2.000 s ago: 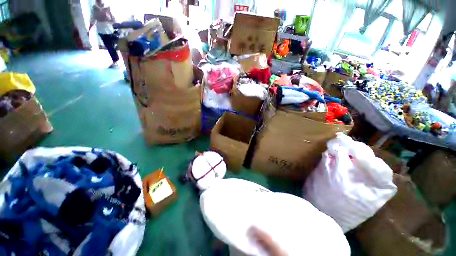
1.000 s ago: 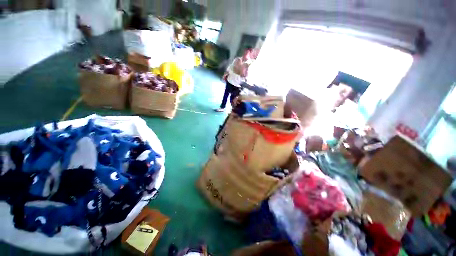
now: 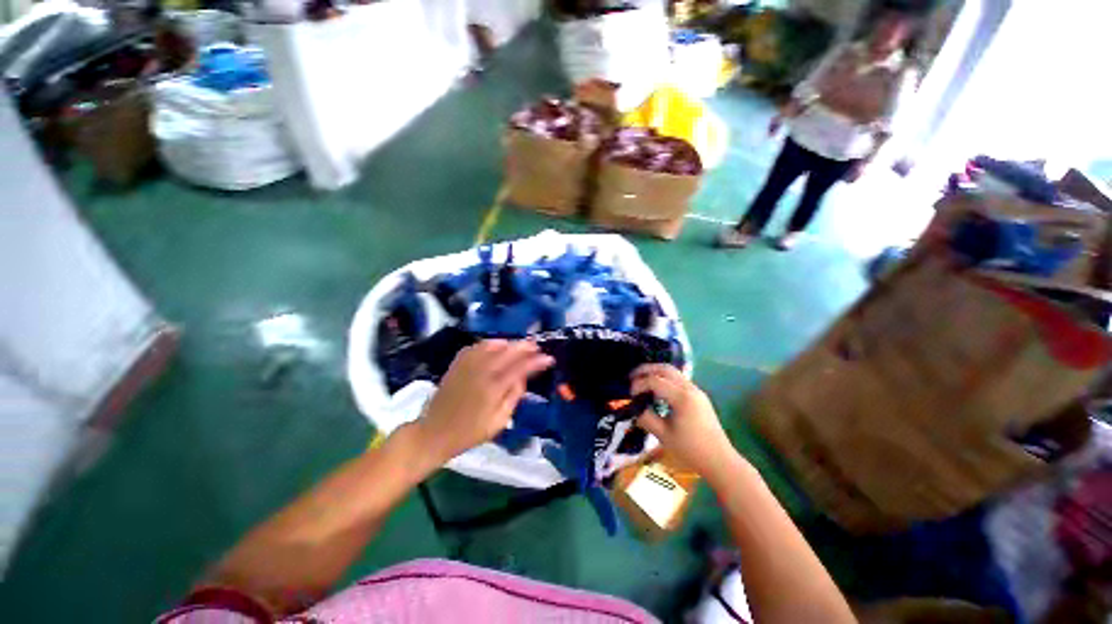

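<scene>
A blue plush toy (image 3: 571,427) with a black section, white lettering and small orange parts is held over a white bulk sack (image 3: 366,329). My left hand (image 3: 485,388) is on its left side, fingers on the black part. My right hand (image 3: 671,408) grips its right side near the orange parts. The sack is open-topped and filled with more blue, black and white plush toys (image 3: 524,293). The fingertips are partly hidden by the dark plush.
A small carton with a pale label (image 3: 656,494) stands right of the sack. A large carton (image 3: 890,378) is at right. A person (image 3: 829,122) stands at the back right. Two filled cartons (image 3: 646,201), a yellow bag (image 3: 683,128) and a white low wall (image 3: 378,79) are behind.
The view has swung left and down, bringing the sack to the middle. Both my hands are now in view, holding a blue plush toy. The person appears nearer and larger.
</scene>
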